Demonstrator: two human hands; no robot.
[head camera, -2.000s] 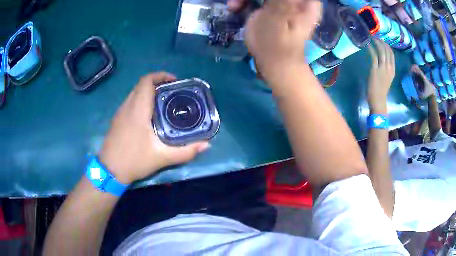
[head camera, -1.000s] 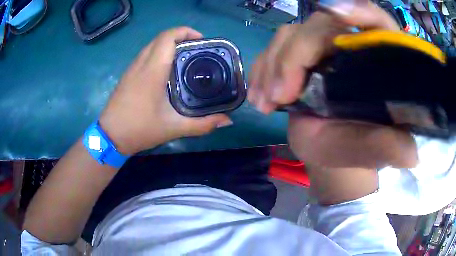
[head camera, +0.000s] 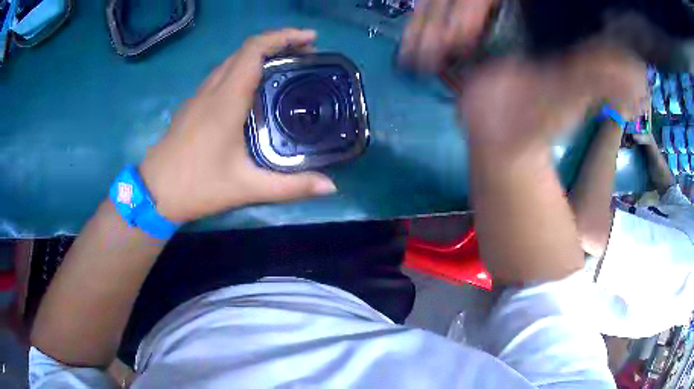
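Observation:
My left hand grips a speaker unit from its left side, fingers at the top left and thumb below. The unit faces up, with a glossy black front frame around a round black cone. My right hand is blurred, at the upper right, around a black electric screwdriver, also blurred and cut off by the top edge. The screwdriver's tip is away from the unit, up and to its right.
A loose black front frame lies at the upper left, beside a blue unit. A feeder edge shows at the top. Another person's arm is at the right. A red stool stands below the green bench.
My right hand and the screwdriver have moved up, and the neighbour's arm shows again. Earlier my right hand was at the feeder. The held unit has shifted slightly left since one second ago.

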